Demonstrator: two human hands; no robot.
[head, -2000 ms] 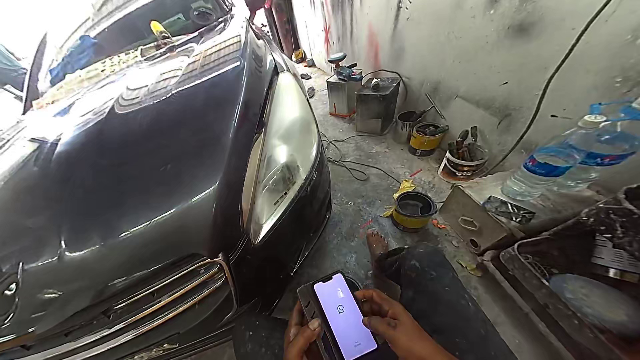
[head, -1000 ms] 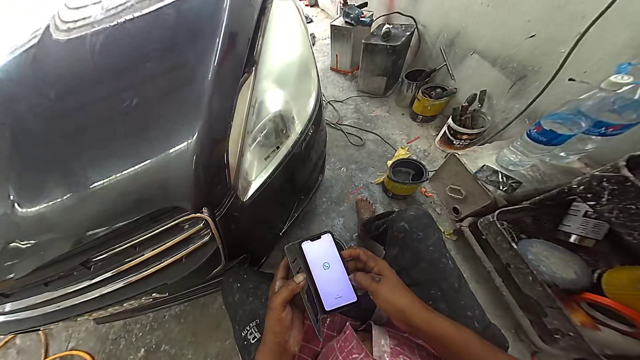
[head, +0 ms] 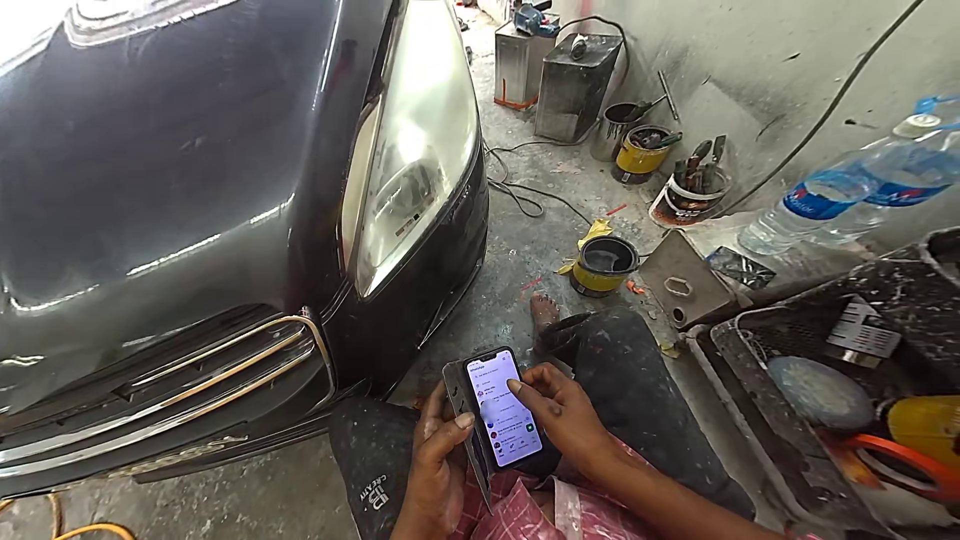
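A smartphone (head: 504, 416) with a lit screen showing a list lies in an opened flip case (head: 459, 390), above the lap. My left hand (head: 442, 450) grips the case from the left, its thumb on the cover's edge. On the phone's right side is my right hand (head: 559, 412), its thumb over the upper right of the screen; its other fingers are partly hidden behind the phone. To the left stands a dark car with its headlight (head: 416, 157) and chrome-trimmed grille (head: 225, 375) close to my legs.
A yellow and black bucket (head: 602, 266) stands past my bare foot (head: 544, 309). Metal cans (head: 577, 82), tool-filled pots (head: 690, 191) and a cable (head: 525, 187) lie along the wall. At the right are large water bottles (head: 817, 195) and a black crate (head: 757, 375) holding tape and tools.
The phone's screen has changed from a nearly blank page with a logo to a list. My right thumb has moved from the phone's edge onto the screen. The view has tipped down since the first frame.
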